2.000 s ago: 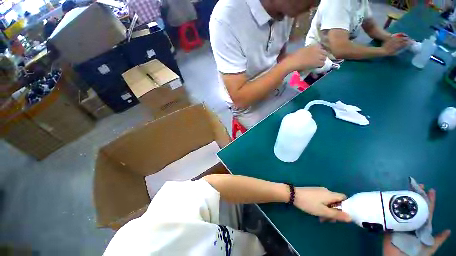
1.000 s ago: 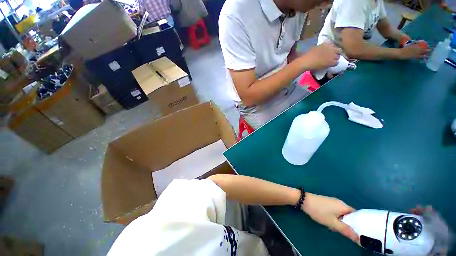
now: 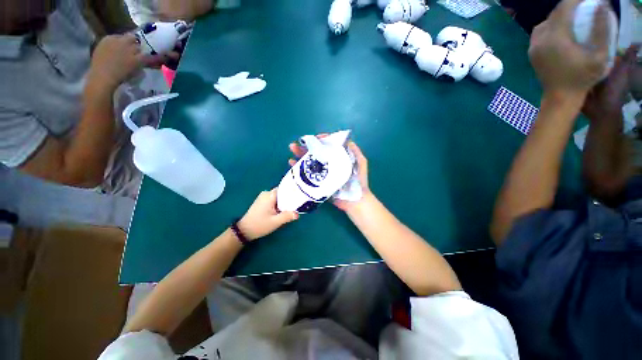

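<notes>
A white bulb camera [image 3: 303, 184] is held over the green mat in front of me, its round black face with a ring of dots turned up. My left hand [image 3: 262, 215], with a dark bead bracelet, grips its narrow end at lower left; the screw base is hidden. My right hand [image 3: 357, 176] is around the rounded camera head, with a white wiping cloth [image 3: 350, 188] between palm and camera. Part of the cloth also shows above the head. The fingers of my right hand are partly hidden behind the camera and cloth.
A wash bottle [image 3: 179, 165] lies at left, near another crumpled cloth [image 3: 240, 86]. Several bulb cameras [image 3: 450, 55] lie at the far side, with a purple-marked label sheet [image 3: 514, 110] at right. People at left and right hold cameras. A brown carton [image 3: 70, 295] stands at lower left.
The view has swung right, so the table is now centred and the far cameras and right-hand person show. The camera has moved from the lower right to mid-view, still in both hands.
</notes>
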